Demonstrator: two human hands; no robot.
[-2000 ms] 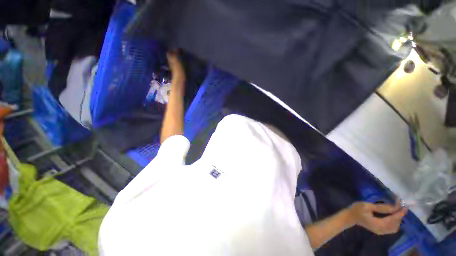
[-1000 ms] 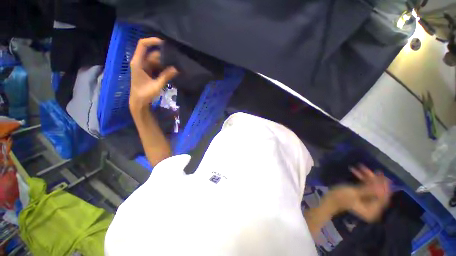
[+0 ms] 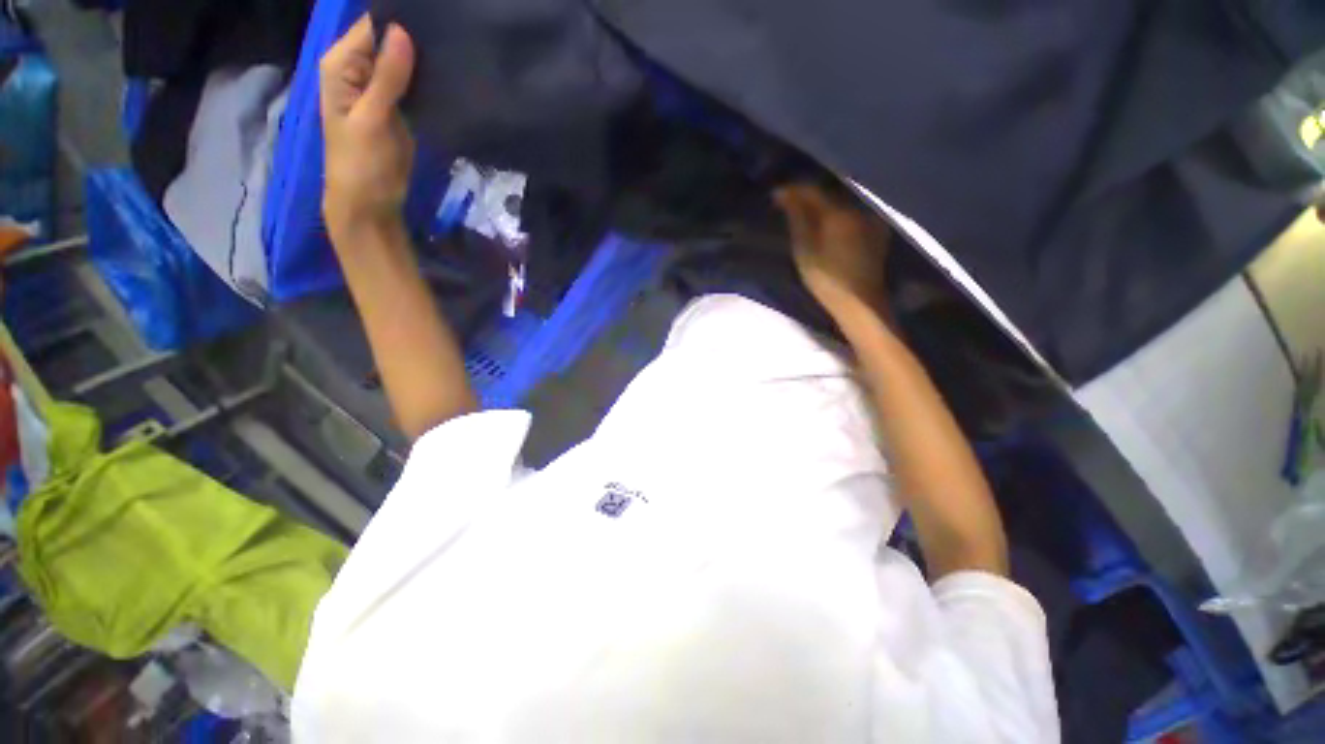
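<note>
A large dark navy cloth [image 3: 930,102] drapes over the table's left part and hangs towards the blue basket. My left hand [image 3: 366,124] is at the upper left, its thumb and fingers closed on the cloth's edge beside the basket. My right hand [image 3: 836,240] is by the table's front edge, against dark cloth in shadow. It is slightly blurred and its fingertips are partly hidden, so I cannot tell whether it grips the cloth.
A blue basket [image 3: 581,320] stands below the table edge, with shiny clear plastic [image 3: 494,201] at it. The white table [image 3: 1177,393] is at the right, with snips [image 3: 1298,429] and a clear bag [image 3: 1293,560]. Yellow-green cloth [image 3: 160,545] lies lower left.
My left hand has gone up and closed on the cloth's edge. My right hand has moved from the lower right, up and left to the table edge. The cloth now spreads further over the basket.
</note>
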